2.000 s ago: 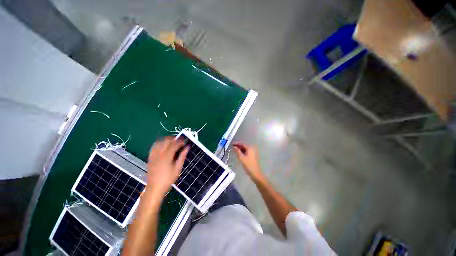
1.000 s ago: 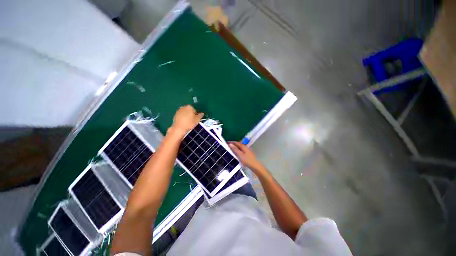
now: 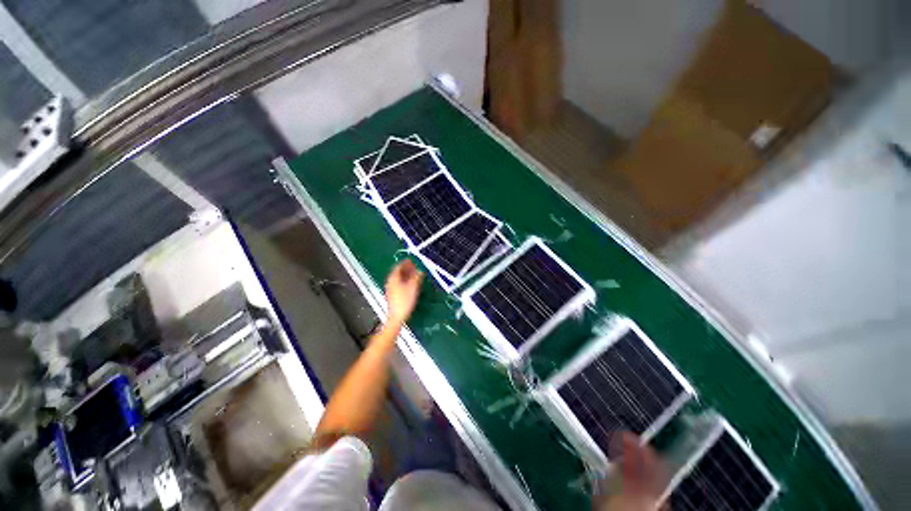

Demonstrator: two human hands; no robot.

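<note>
Dark solar panels with white borders lie in a line on the green conveyor belt. At the far end several overlap (image 3: 430, 205), some askew. Nearer are a separate panel stack (image 3: 527, 296), another panel stack (image 3: 621, 384) and one at the bottom right (image 3: 727, 477). My left hand (image 3: 403, 289) is over the belt's left side, just left of the overlapping panels; its finger pose is unclear. My right hand (image 3: 634, 474) is blurred at the bottom, in front of the panel stacks; its grip cannot be told.
Pale trimmings (image 3: 519, 377) hang at stack edges and lie on the green belt (image 3: 455, 344). Silver rails (image 3: 455, 399) border the belt. Machinery with a blue-edged part (image 3: 100, 427) stands at the left. Brown cardboard (image 3: 699, 125) lies beyond the right rail.
The view has swung left along the belt, away from the blue stool. My hands have moved apart, off the panel stack they were handling at the belt's end.
</note>
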